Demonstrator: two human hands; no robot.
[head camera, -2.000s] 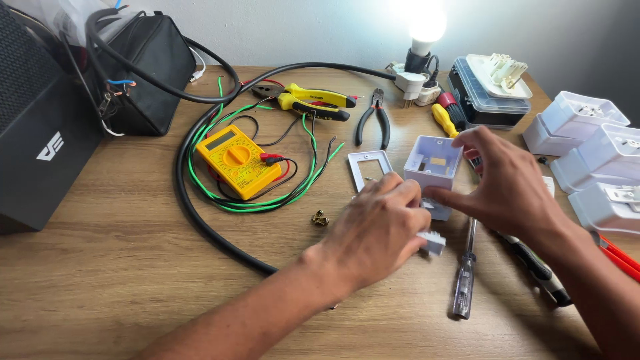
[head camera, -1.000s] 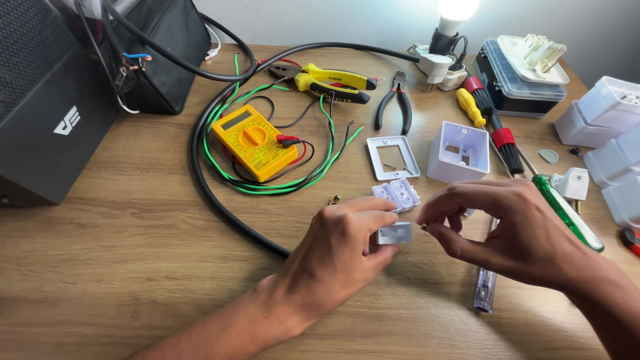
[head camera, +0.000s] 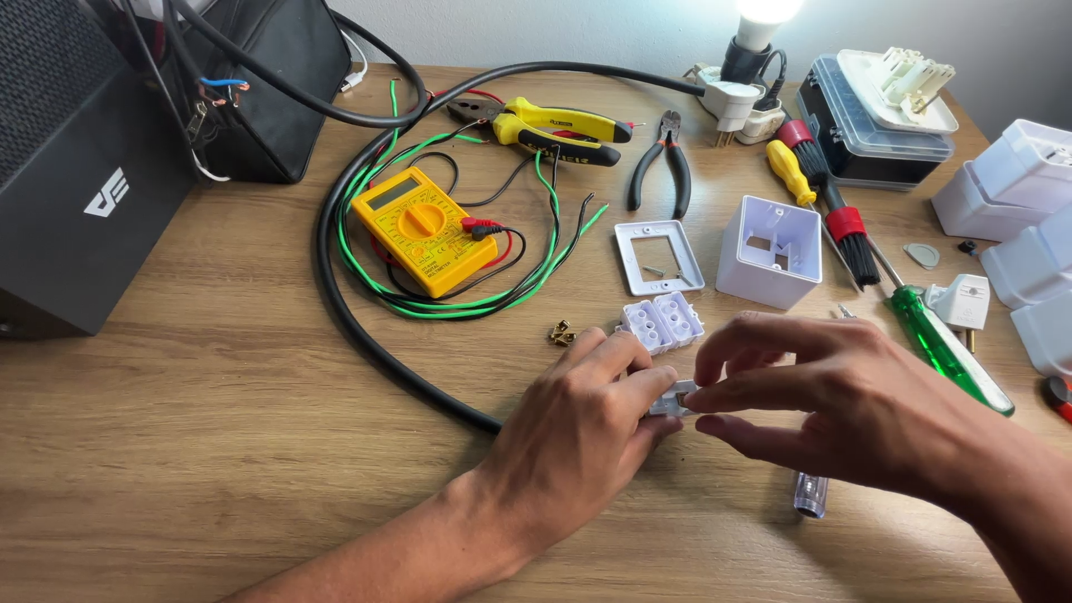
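My left hand (head camera: 586, 410) grips a small white plastic socket part (head camera: 668, 402) against the wooden table. A small brass-coloured piece (head camera: 682, 399) shows in that part, and the fingertips of my right hand (head camera: 779, 385) touch it; whether they pinch it cannot be told. Just beyond my fingers lie two joined white socket modules (head camera: 662, 323). Several brass terminals (head camera: 562, 334) are left of them. Behind, a white frame (head camera: 660, 258) lies flat with screws inside its opening, beside a white surface-mount box (head camera: 769, 251). A clear-handled screwdriver (head camera: 811, 494) is partly hidden under my right hand.
A yellow multimeter (head camera: 425, 230), black cable (head camera: 335, 289), combination pliers (head camera: 557, 134) and cutting pliers (head camera: 662, 167) lie behind and left. On the right are a green-handled screwdriver (head camera: 938, 343), a white plug (head camera: 960, 301) and white boxes (head camera: 1017, 167). A lit bulb (head camera: 758, 25) stands behind.
My right hand has let go of the white box, which now stands apart. Since one second ago, its fingertips have moved left onto the small socket part held by my left hand.
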